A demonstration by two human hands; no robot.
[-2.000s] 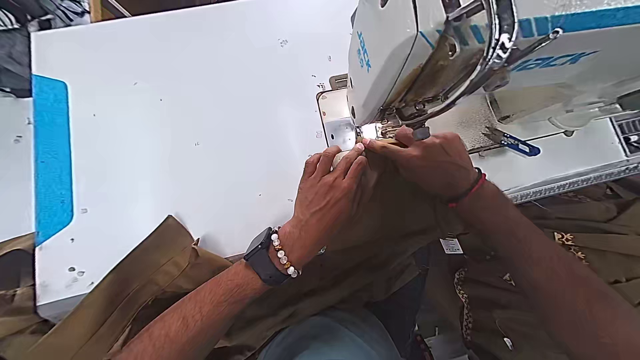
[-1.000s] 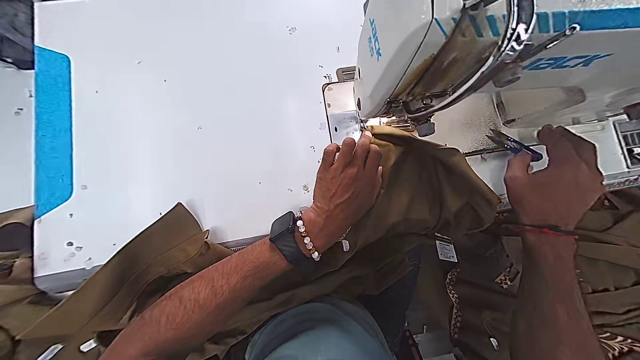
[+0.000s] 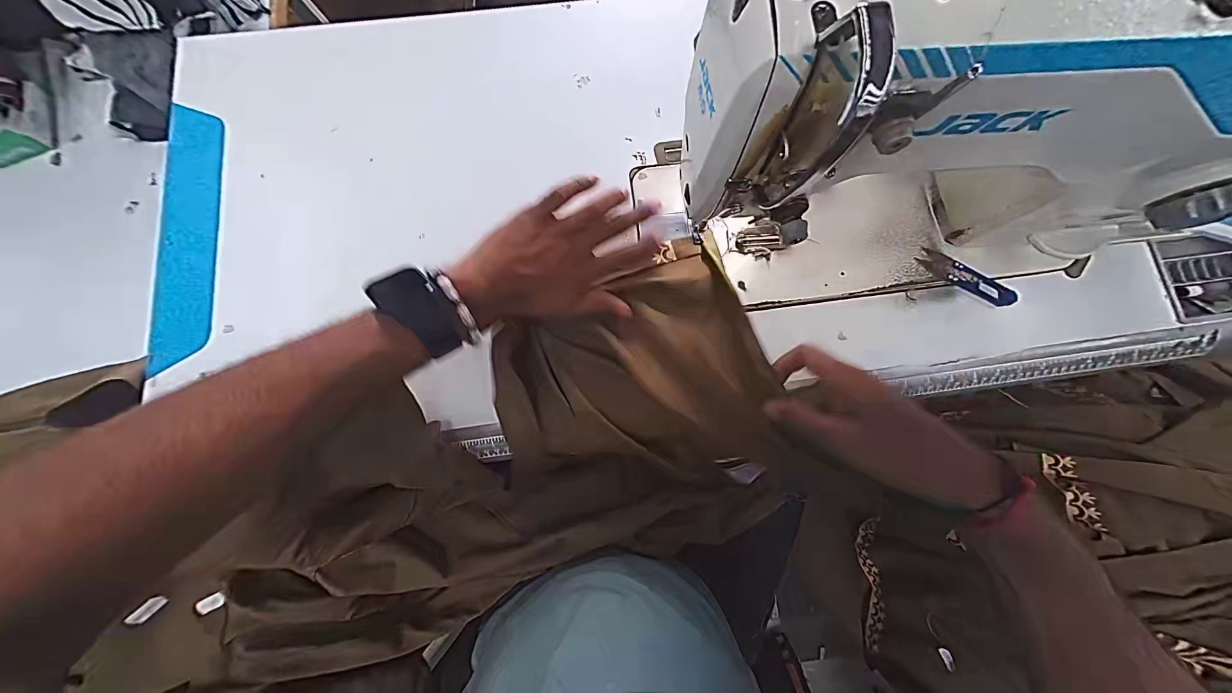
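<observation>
A Jack sewing machine stands at the upper right. Brown fabric runs from beneath its needle area down over the table edge to the lap. My left hand, blurred, lies spread over the fabric's upper left part and the white table, fingers apart, left of the presser foot. Beside the fabric's right edge is my right hand, thumb and index finger apart at the cloth; blur hides whether they pinch it. Thread snips with a blue handle lie on the machine bed, right of the needle.
The white table has scattered lint and a ruler strip along its front edge. More brown cloth with patterned trim lies at the lower right. Dark and striped cloths sit at the upper left.
My right hand has left the snips and come to the fabric's right edge. My left hand has opened and spread out. The fabric now lies flatter and further from the snips.
</observation>
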